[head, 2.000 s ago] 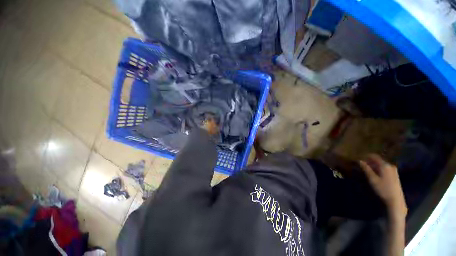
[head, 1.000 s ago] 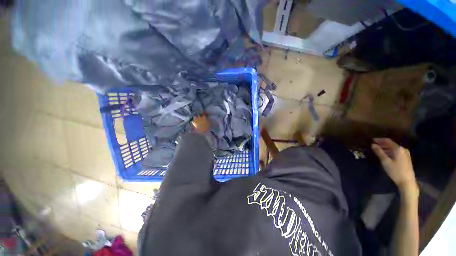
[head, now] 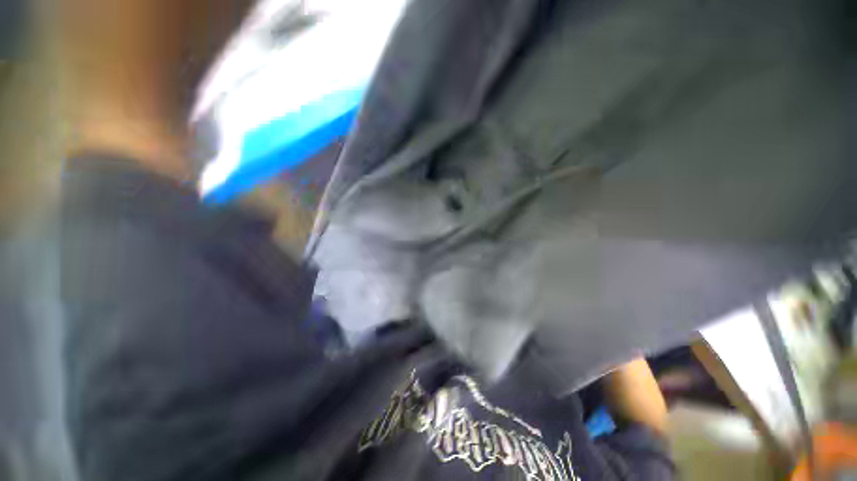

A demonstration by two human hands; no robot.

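Observation:
A large grey garment (head: pixel 648 160) is spread close in front of me, blurred, and covers the centre and upper right of the view. A lighter grey folded part (head: pixel 479 301) hangs at its lower middle, against my dark top. My left hand (head: pixel 132 66) is raised at the upper left, very blurred and cut off by the top edge, so its fingers do not show. My right hand (head: pixel 637 390) shows only as a strip of skin below the garment's lower edge. The cloth hides its fingers.
A white table with a blue edge (head: pixel 291 141) is behind the garment at the upper left. White and orange things (head: pixel 832 451) show blurred at the lower right. My dark sleeve (head: pixel 179 319) fills the lower left.
The view has swung away from the blue basket and floor. The grey garment is now raised across the view. My left hand has left the basket and is up at the upper left.

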